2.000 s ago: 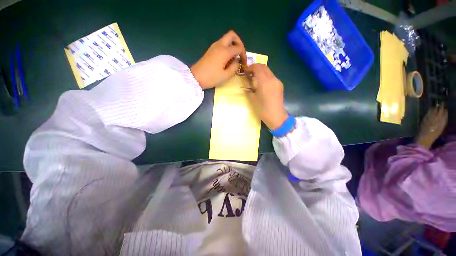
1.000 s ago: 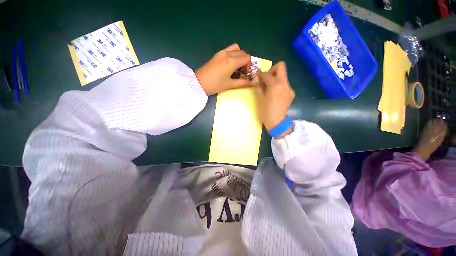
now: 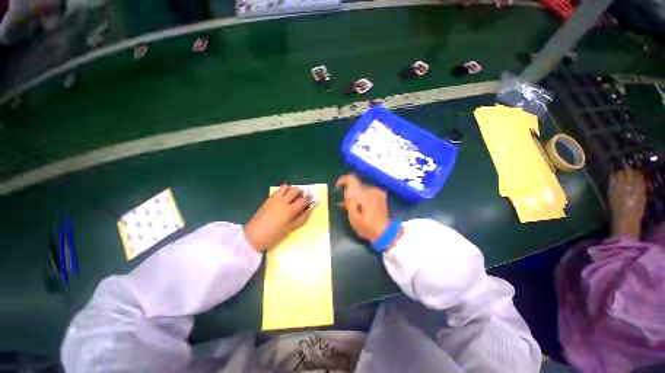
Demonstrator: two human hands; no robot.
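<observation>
A long yellow release paper sheet lies upright in front of me on the dark green bench. My left hand rests on its upper part, fingers bent beside small white pieces near the top edge; whether it holds a module is hidden. My right hand, with a blue wristband, is just right of the sheet, fingers curled; a tool in it cannot be made out. The blue parts bin full of white bits lies beyond my right hand.
A white-faced sticker sheet and blue pen-like tools lie left. Spare yellow sheets, a tape roll, a plastic bag and a neighbour's hand are right. Several modules sit on the belt past the rail.
The view has tilted up, so the belt and modules now show. My hands, together over the sheet's top before, are apart; my right hand has moved off the sheet to the right.
</observation>
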